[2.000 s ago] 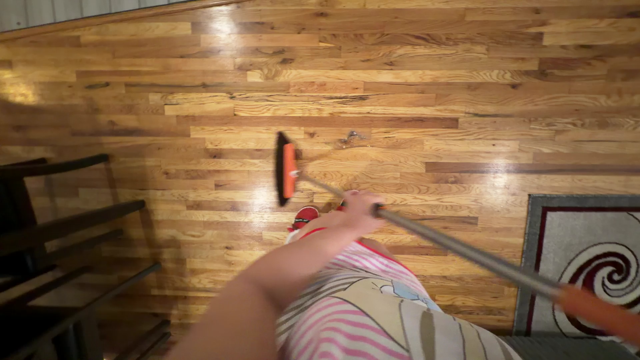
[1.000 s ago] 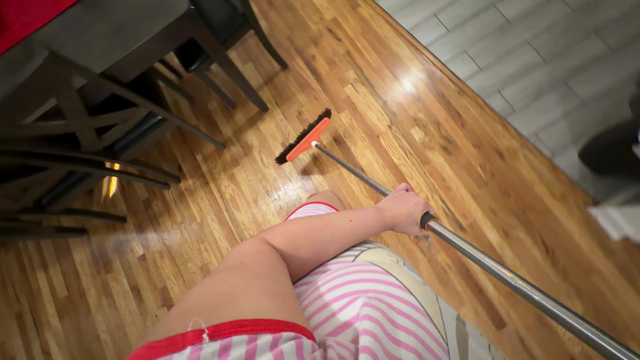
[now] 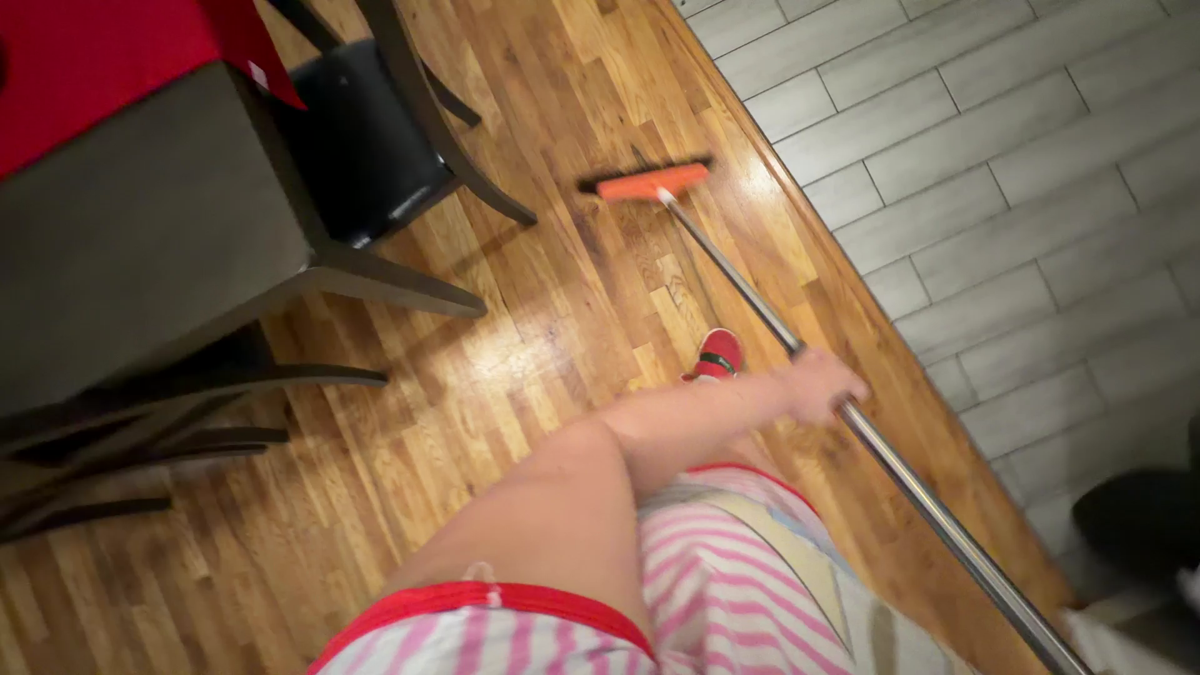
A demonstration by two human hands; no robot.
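My left hand (image 3: 825, 384) grips the metal handle of a push broom (image 3: 914, 478) about midway along the part that shows. At the handle's far end, the orange broom head (image 3: 653, 183) with dark bristles rests on the wood floor (image 3: 562, 328), near the border with the tiles. The handle runs from there down to the lower right edge of the view. My right hand is out of view. Below the broom head, a red shoe (image 3: 720, 353) with a dark strap shows on the floor.
At the left stands a dark table (image 3: 159, 216) with a red cloth (image 3: 103, 66). A chair with a black seat (image 3: 366, 141) is by its corner, and more chair parts (image 3: 187, 384) lie below. Grey tiles (image 3: 994, 178) cover the right side. A dark object (image 3: 1139, 520) sits at the right edge.
The view has turned and shifted a lot, bringing in the table and tiles. The broom head now lies close to the tile border. My left hand has kept hold of the handle throughout.
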